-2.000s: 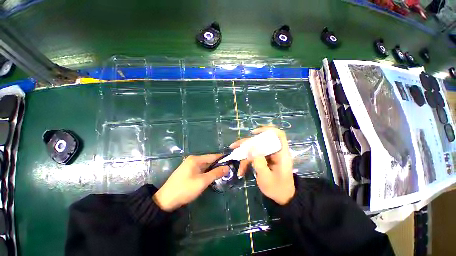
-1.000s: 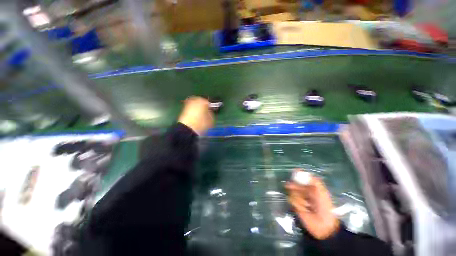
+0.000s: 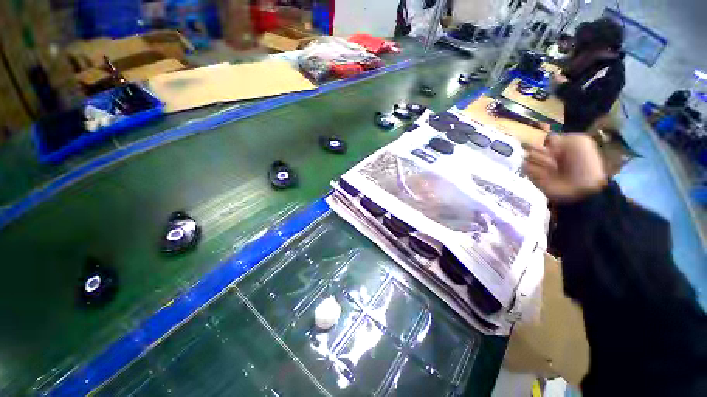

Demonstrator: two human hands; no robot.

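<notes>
My right hand (image 3: 570,167) is raised at the right, over the right edge of the printed paper sheet (image 3: 457,209); its fingers are curled and blurred, and I cannot tell whether it holds anything. My left hand is out of the picture. The white glue bottle (image 3: 327,312) stands or lies on the clear blister tray (image 3: 403,326), seen as a small white blob. Several black round covers (image 3: 441,145) lie loose on the far part of the paper sheet. The sheet lies on the stacked parts trays (image 3: 411,252).
Black housings (image 3: 181,232) sit spaced along the green conveyor belt (image 3: 232,198). Beyond it are a blue parts bin (image 3: 97,120) and a cardboard sheet (image 3: 229,83). A cardboard box (image 3: 550,333) is at lower right. A person (image 3: 595,74) in dark clothing is at upper right.
The view has swung to the right. My left hand, earlier over the belt, has left the picture. My right hand has let go of the glue bottle and moved right, past the paper sheet.
</notes>
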